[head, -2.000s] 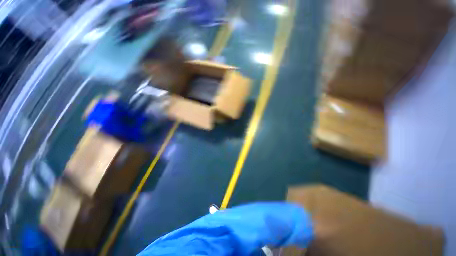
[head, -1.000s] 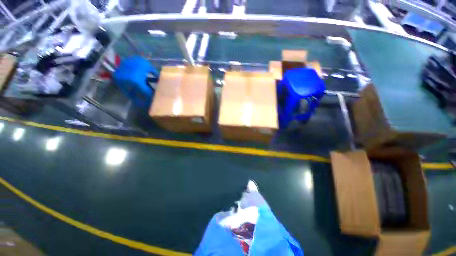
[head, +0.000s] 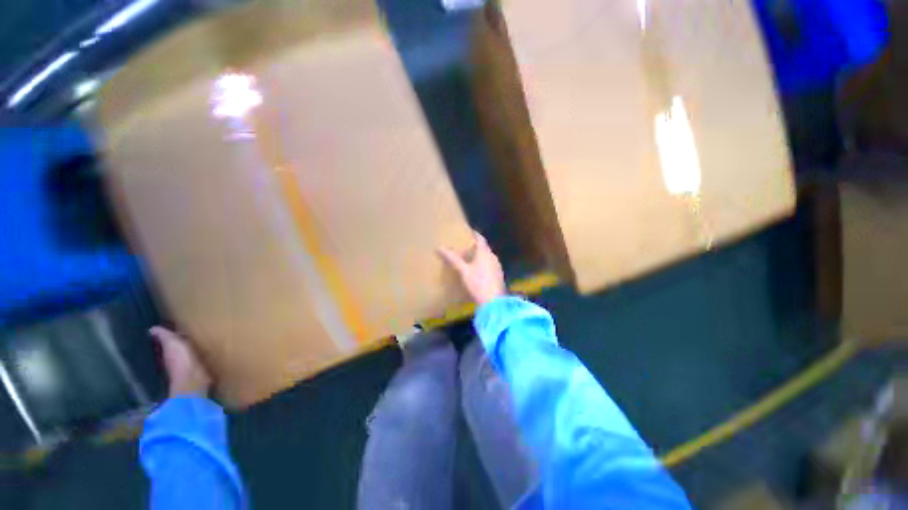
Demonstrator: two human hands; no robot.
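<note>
A large closed brown carton (head: 299, 199) with a yellow-orange tape strip along its centre seam fills the left and middle of the head view. My left hand (head: 182, 364) is against its near left corner, fingers along the side. My right hand (head: 478, 269) is on its right edge near the front corner, thumb on the top and fingers at the side. Both hands hold the carton between them. Blue sleeves with elastic cuffs cover both forearms. The view is blurred and the carton's underside is hidden.
A second closed carton (head: 647, 129) stands to the right, with a gap between. A blue stool (head: 65, 219) is at the left and another blue object (head: 846, 35) at the upper right. A brown carton (head: 876, 259) is at the right edge. A yellow line (head: 762, 403) crosses the green floor.
The view has moved close to the two closed cartons, which stood farther away across the floor. Both my hands now show, and they have taken hold of the left carton.
</note>
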